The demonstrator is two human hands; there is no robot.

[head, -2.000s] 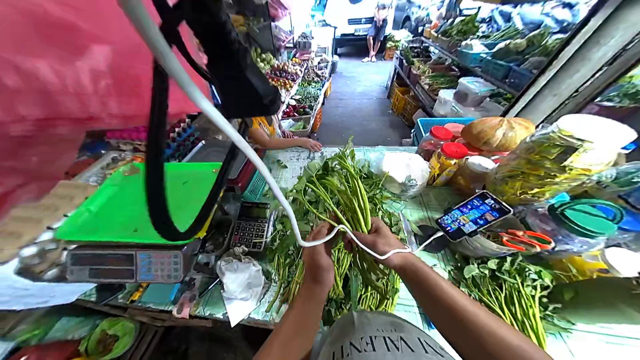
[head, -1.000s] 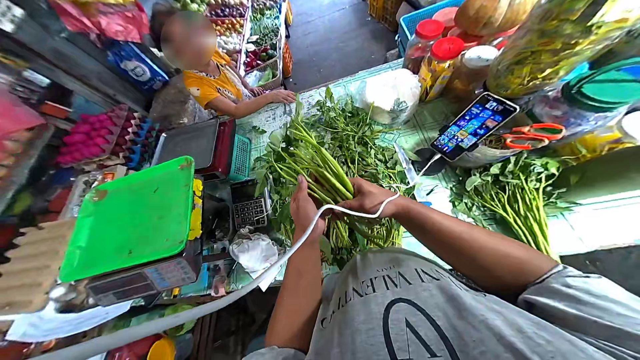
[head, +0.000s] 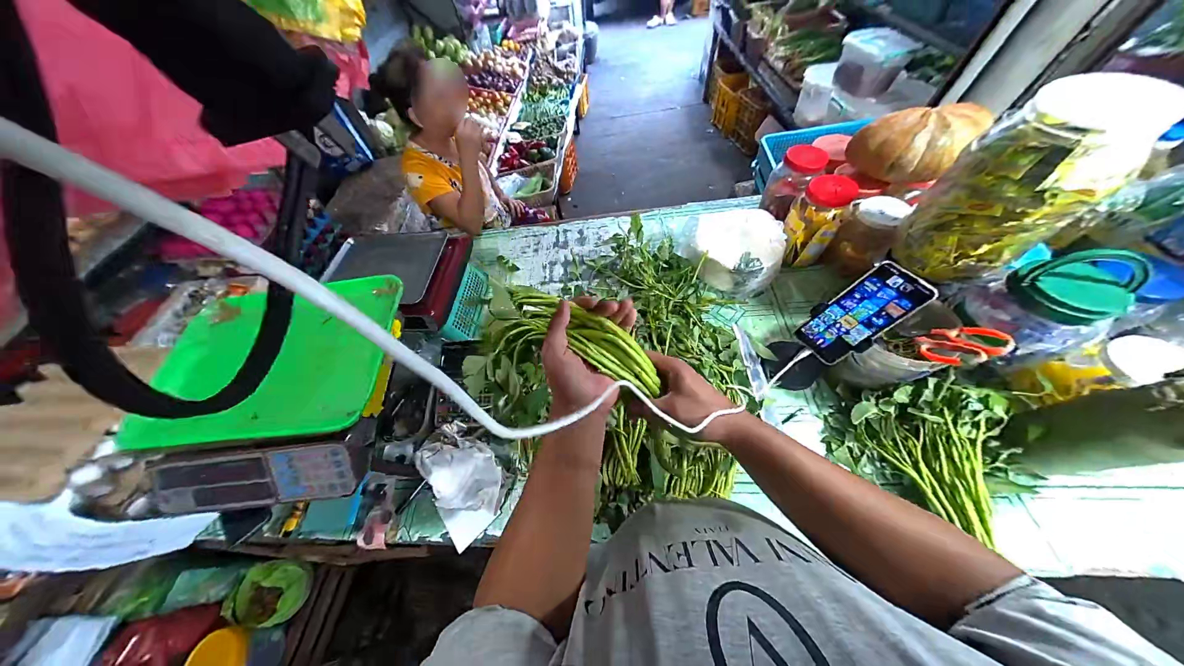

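A bundle of green leafy vegetable stems (head: 606, 344) lies between my two hands, its leaves pointing to the left. My left hand (head: 578, 356) cups the bundle from the left, palm turned up and fingers partly curled. Around the stem ends on the right, my right hand (head: 683, 393) is closed. Beneath and behind both hands, more leafy greens (head: 671, 305) spread over the table. A white cable (head: 518, 431) passes in front of my wrists toward a phone (head: 867, 312). Another bunch of greens (head: 925, 444) rests at the right.
A scale with a green tray (head: 268, 361) stands left, beside crumpled plastic (head: 462, 472). Orange-handled scissors (head: 965, 344), lidded jars (head: 832, 208) and a white plastic-wrapped item (head: 737, 248) are on the right side. A person (head: 449, 166) is beyond the table's far edge (head: 601, 220).
The bundle in my hands has turned, so its leafy end now points left. The person across the table has raised a hand toward the face. The view has shifted.
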